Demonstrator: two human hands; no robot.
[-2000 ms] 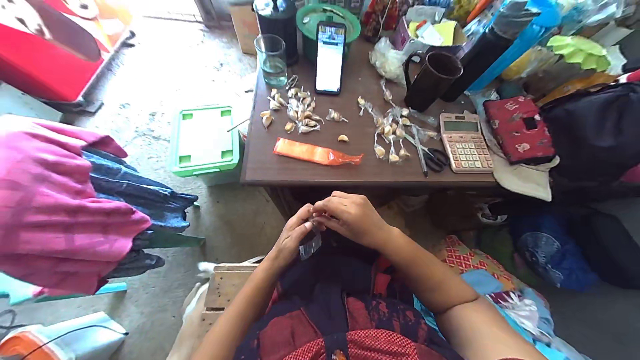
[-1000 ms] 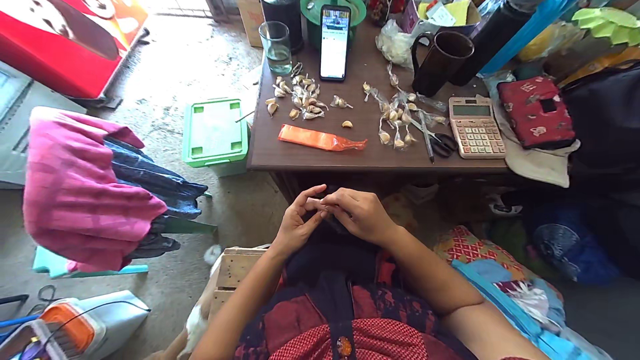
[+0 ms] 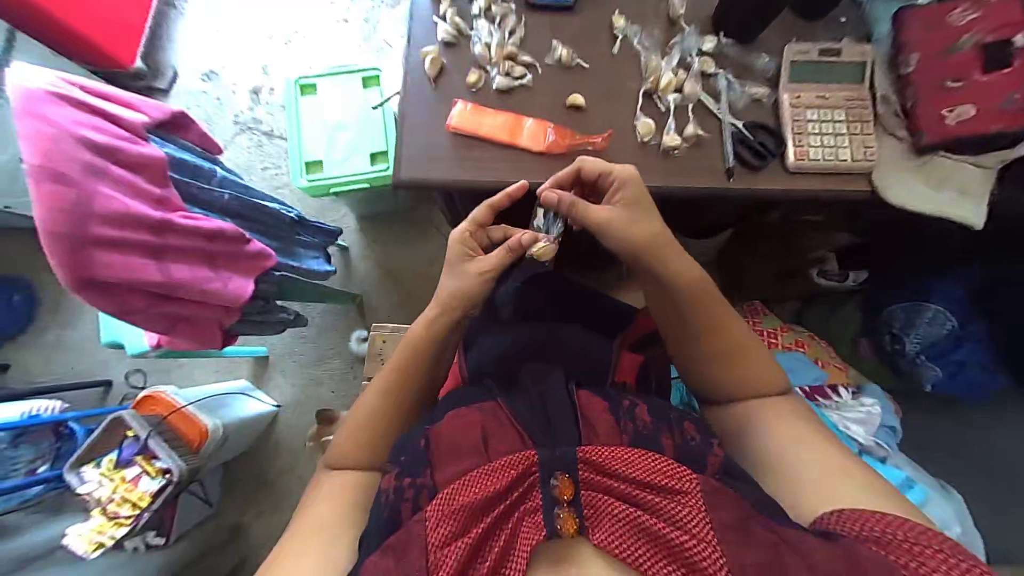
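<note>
Between my hands, in front of the table edge, is a small clear plastic bag (image 3: 547,223) with garlic cloves (image 3: 542,251) at its lower end. My left hand (image 3: 484,254) pinches the bag just above the cloves with thumb and finger. The upper end of the bag is pinched by my right hand (image 3: 606,204). On the brown table lie an orange plastic packet (image 3: 516,130), a single garlic clove (image 3: 575,101), a pile of garlic cloves (image 3: 498,44) and several small knotted bags of garlic (image 3: 672,84).
Scissors with black handles (image 3: 755,144), a pen (image 3: 726,128), a pink calculator (image 3: 829,108) and a red patterned pouch (image 3: 958,76) lie at the table's right. A green-lidded box (image 3: 340,128) stands on the floor left of the table, near a stool draped with pink cloth (image 3: 120,200).
My hands have moved slightly apart, and the bag with garlic now shows between them. The view has tilted down, so the phone and glass are mostly or wholly out of it.
</note>
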